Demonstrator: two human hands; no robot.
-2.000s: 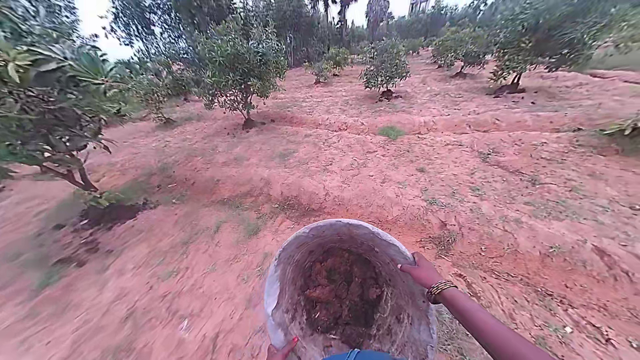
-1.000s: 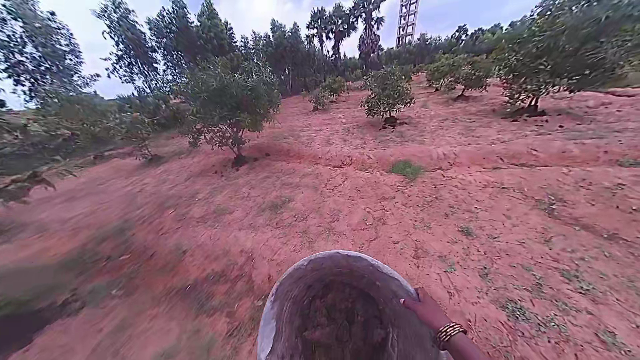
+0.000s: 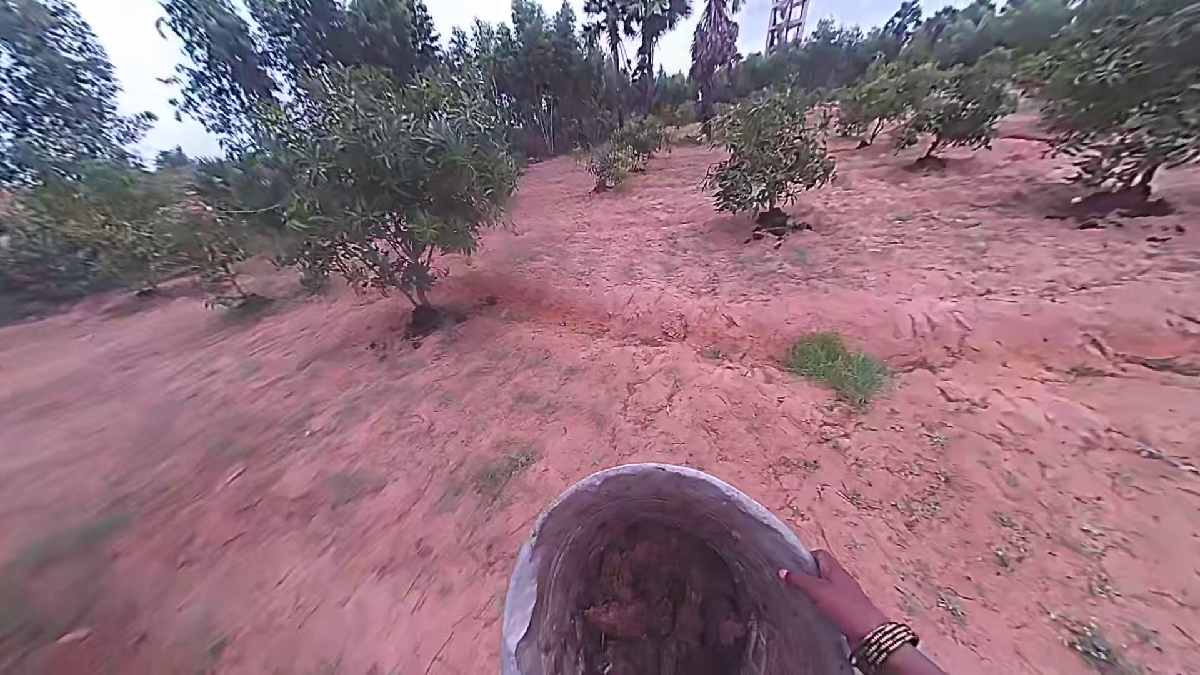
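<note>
A round, grey-rimmed basin (image 3: 656, 478) is at the bottom middle of the head view, tilted so that its inside shows. Dark brown clumps like soil or manure (image 3: 661, 609) lie in it. My right hand (image 3: 834, 595) grips the basin's right rim, thumb over the edge, with beaded bangles (image 3: 884, 645) at the wrist. My left hand is out of the frame, and the lower part of the basin is cut off by the frame edge.
Reddish bare earth (image 3: 422, 450) slopes around me. A leafy small tree (image 3: 403, 178) stands ahead on the left, and another (image 3: 771, 159) farther off. A grass tuft (image 3: 836, 366) grows beside a shallow ridge (image 3: 675, 328). More trees line the right and back.
The trees and the grass tuft ahead are nearer as the view moves forward. My left hand's fingers showed at the basin's lower rim two seconds ago and are now out of view.
</note>
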